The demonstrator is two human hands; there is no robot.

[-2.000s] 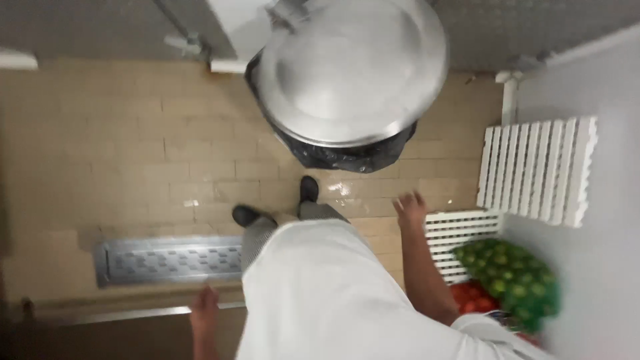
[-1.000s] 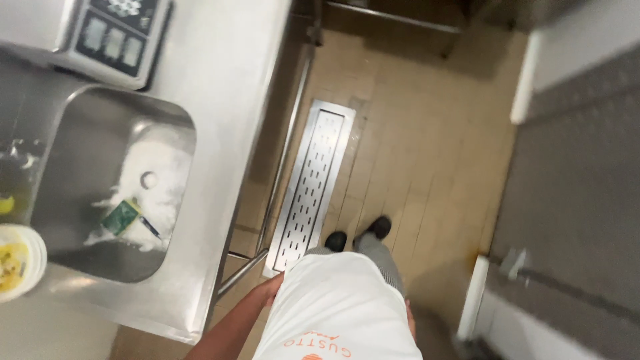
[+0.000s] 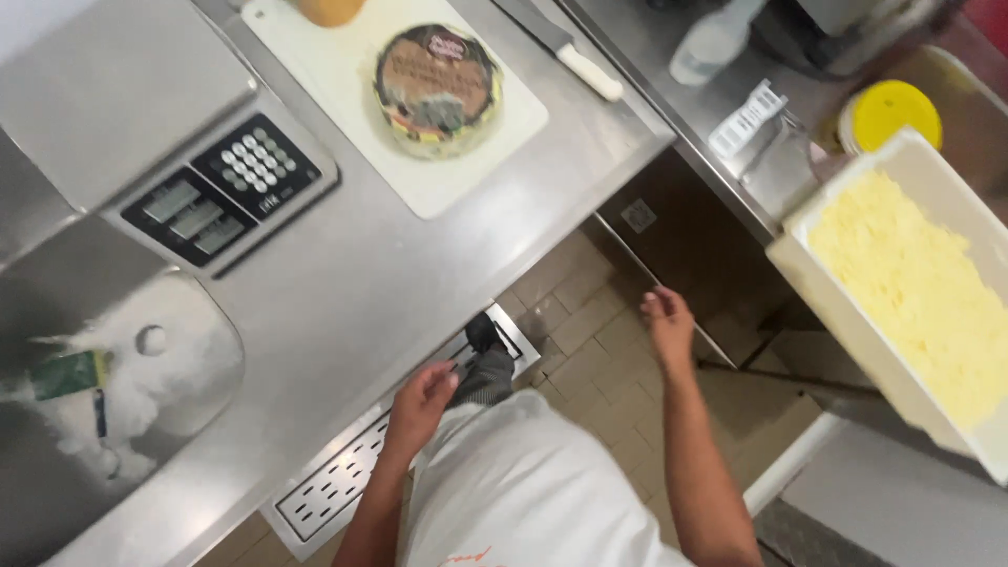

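My left hand [image 3: 424, 405] hangs in the air near the front edge of the steel counter, its fingers loosely curled and holding nothing. Over the floor to the right is my right hand [image 3: 668, 315], also empty, with its fingers bent. On the counter a round, labelled, wrapped cheese or similar food [image 3: 438, 90] lies on a white cutting board [image 3: 508, 118]. A knife with a white handle [image 3: 589, 71] rests to the right of the board. At the far right stands a white tub [image 3: 866, 331] of shredded yellow food, probably cheese [image 3: 906, 291].
A digital scale [image 3: 228, 189] and a sink [image 3: 228, 346] with a green scouring sponge [image 3: 67, 376] are on the left. A squeeze bottle [image 3: 713, 43] and a yellow-lidded container [image 3: 896, 116] stand at the upper right. A floor drain grate [image 3: 331, 484] runs below the counter edge.
The view has swung from the floor and a lidded bin, past the sink, to the counter with the board and the tub. Both hands now show in front of my body, empty.
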